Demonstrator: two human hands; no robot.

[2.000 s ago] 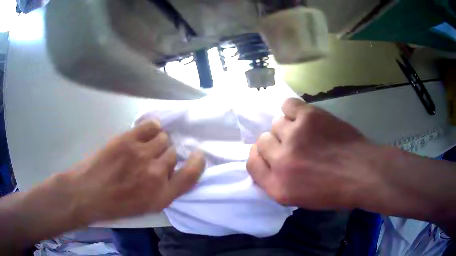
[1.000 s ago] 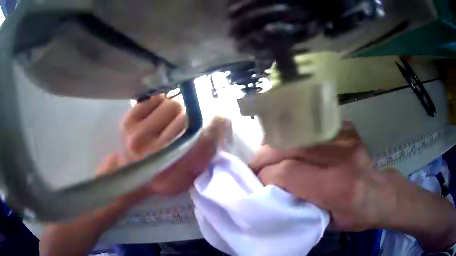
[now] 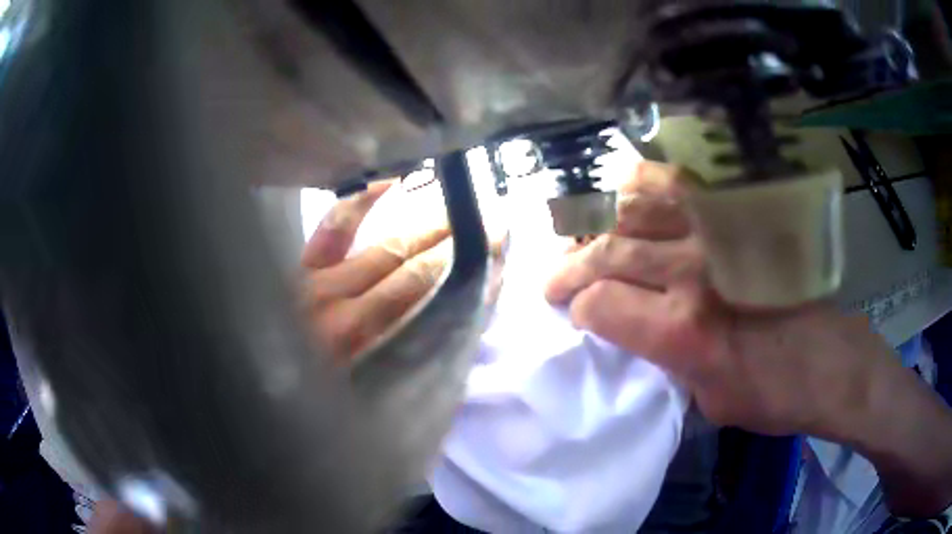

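A white garment piece [image 3: 564, 428] lies under the machine head and hangs over the table's front edge. My left hand [image 3: 381, 276] is partly hidden behind the machine head; its fingers lie spread in the glare at the needle area, and what they press on is washed out. My right hand [image 3: 668, 302] has its fingers bent onto the white cloth at its right side, partly covered by a cream block. The sewing machine head [image 3: 344, 94] fills the top and left of the view. The needle itself is lost in glare.
A thread tension assembly with a cream block [image 3: 772, 245] hangs close to the lens at right. Dark thread snips [image 3: 882, 193] lie on the table at far right, above a printed ruler [image 3: 898, 302]. White cloth [image 3: 840, 480] hangs at lower right.
The machine head looms closer and covers more of the left. Both hands have moved forward from the table's front to the needle area. The cloth now hangs bunched between and below them.
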